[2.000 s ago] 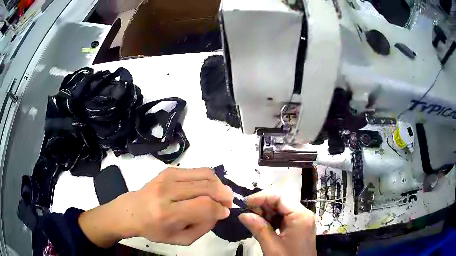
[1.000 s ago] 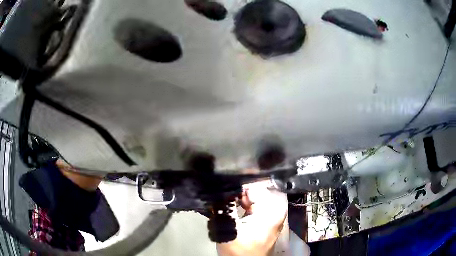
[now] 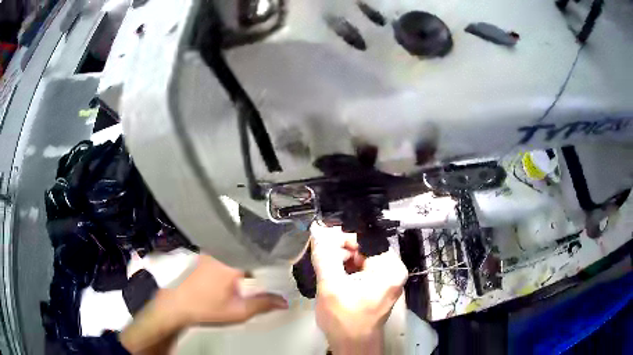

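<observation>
A black piece (image 3: pixel 304 274) shows below the machine head, against the left side of my right hand (image 3: pixel 357 277). My right hand is curled beside the needle area with its fingertips close to the bent-wire guard (image 3: pixel 292 203), and pinches the piece; its fingertips are partly hidden. My left hand (image 3: pixel 208 295) is left of it, thumb stretched right and apart from the piece, nothing seen in it; its upper fingers are partly hidden by the machine head. The off-white sewing machine head (image 3: pixel 156 125) covers much of the view. The needle itself cannot be made out.
A heap of black strips (image 3: pixel 104 197) lies at left. A dark rounded panel (image 3: pixel 141 290) lies beside my left wrist on the white tabletop (image 3: pixel 100 312). Exposed bed rods (image 3: pixel 448 260) and a white bottle with a yellow label (image 3: pixel 538 165) are at right. Blue material (image 3: pixel 583 312) is at lower right.
My hands were together holding black pieces in front of the machine; now they are apart, my right hand at the needle area. The view has shifted closer over the machine head.
</observation>
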